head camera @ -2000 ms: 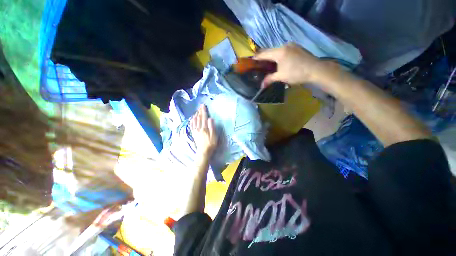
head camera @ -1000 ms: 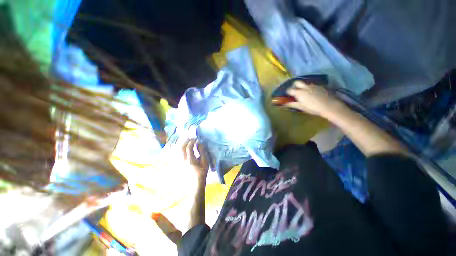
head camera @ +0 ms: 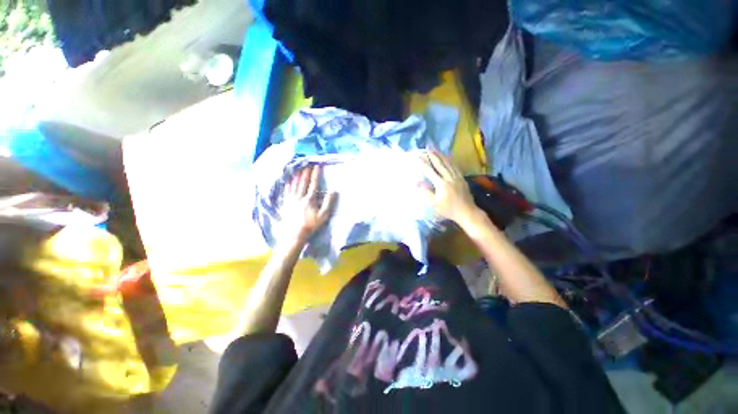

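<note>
The light blue shirt (head camera: 364,194) lies bunched on the yellow-covered ironing table (head camera: 202,299), its middle washed out white by glare. My left hand (head camera: 307,204) lies flat on the shirt's left part, fingers a little apart. My right hand (head camera: 445,187) lies on the shirt's right part, fingers spread. The iron (head camera: 494,194), dark with an orange-brown handle, stands just right of my right hand and is partly hidden by my wrist. Neither hand touches its handle.
A black garment pile (head camera: 372,48) lies at the far side beside a blue board (head camera: 255,89). A small clear round cup or jar (head camera: 218,69) is at far left. A grey cloth bundle (head camera: 639,154) and blue plastic bag (head camera: 623,28) are right. The iron cord (head camera: 558,220) runs right.
My right hand has let go of the iron and moved left onto the shirt. My left hand has moved up onto the shirt's left part. The view has turned and shifted.
</note>
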